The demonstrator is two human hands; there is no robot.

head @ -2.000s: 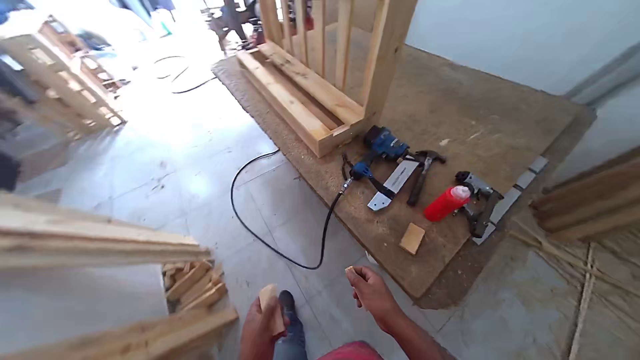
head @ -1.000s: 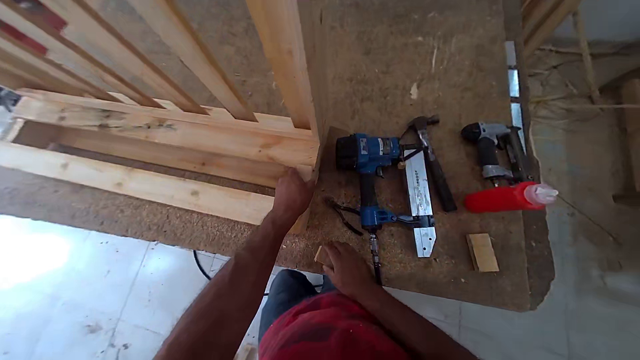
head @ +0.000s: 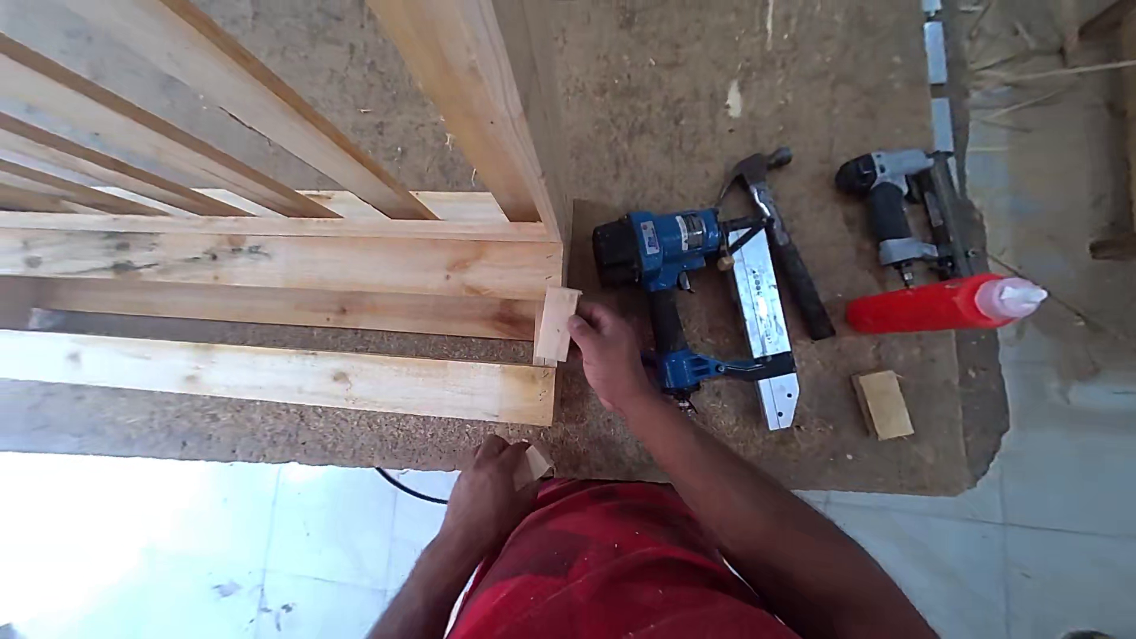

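My right hand (head: 611,355) pinches a small wood block (head: 557,325) by its right side, against the end of the slatted wooden frame (head: 426,266), between its two long rails. Near the board's front edge, my left hand (head: 490,486) is closed around another small wood block (head: 532,465), partly hidden by the fingers. Just right of my right hand lies a blue pneumatic nailer (head: 670,253) with a silver magazine. A claw hammer (head: 790,248) rests alongside it.
On the particle board worktop (head: 674,115) are a grey and black air nailer (head: 896,209), a red squeeze bottle (head: 932,304) and a loose wood block (head: 883,405). A black hose (head: 410,486) shows below the front edge. The frame's slats rise at the upper left.
The view has moved closer over the frame. My left hand has left the frame's corner for the board's front edge; my right hand has moved up to the frame's end with a block.
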